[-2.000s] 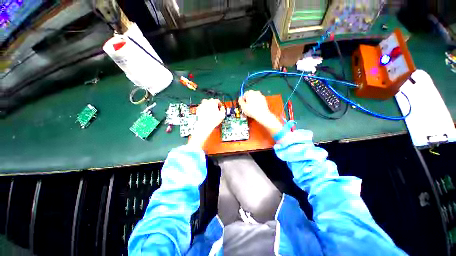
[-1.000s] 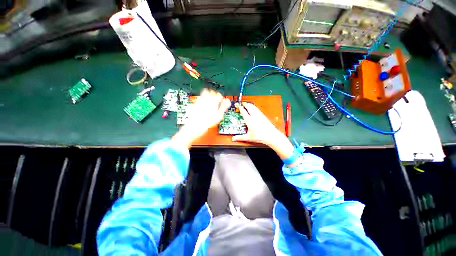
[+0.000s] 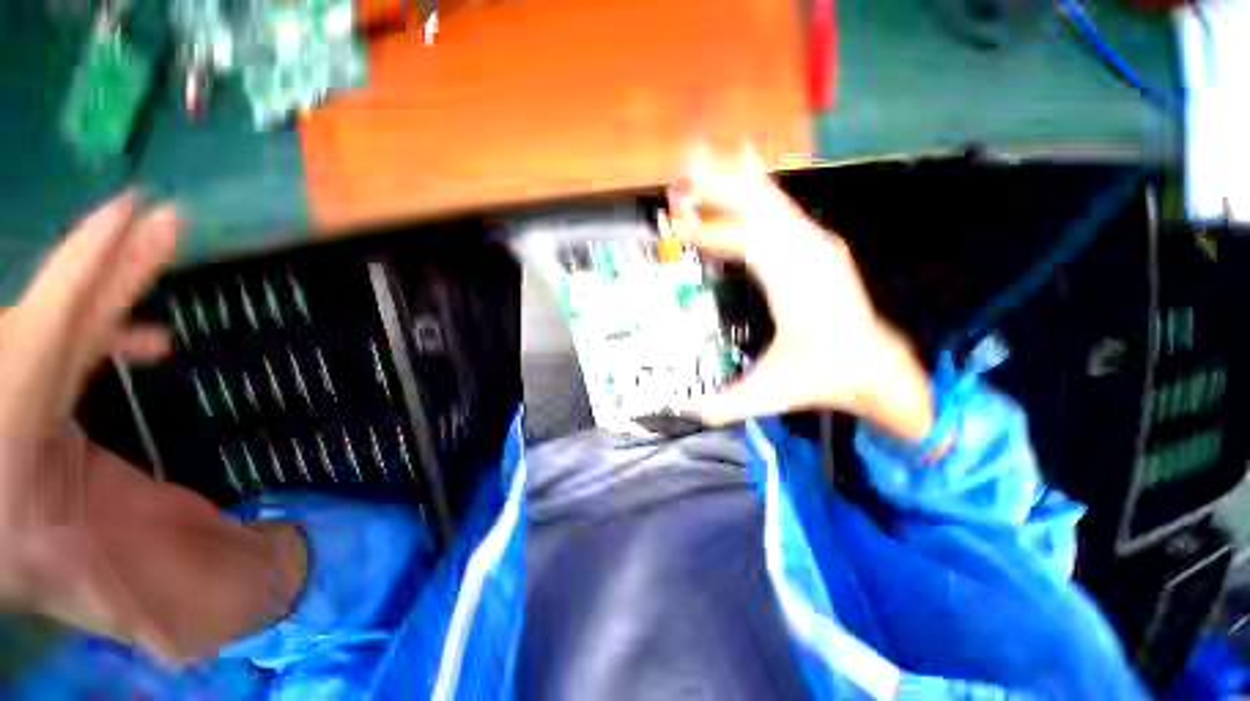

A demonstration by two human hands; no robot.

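Observation:
My right hand (image 3: 809, 308) holds a white-green circuit board (image 3: 642, 329) by its right side, between thumb and fingers. The board is above my lap, just in front of the bench edge, component side towards the camera. My left hand (image 3: 82, 301) is at the far left, blurred, with its fingers apart and nothing seen in it. The orange-red fixture (image 3: 562, 103) lies at the bench edge with no board on the part in view. Its far side is cut off by the frame's top.
More circuit boards (image 3: 295, 62) lie left of the fixture, one showing its green side (image 3: 110, 89). A red marker pen (image 3: 823, 55) is at the fixture's right edge. Black trays of boards (image 3: 295, 377) stand below the bench, left and right (image 3: 1186, 397). A white sheet (image 3: 1220, 110) is far right.
The board has left the fixture and moved towards my body in my right hand. My left hand has let go of the work area and moved far left. The view has tilted down.

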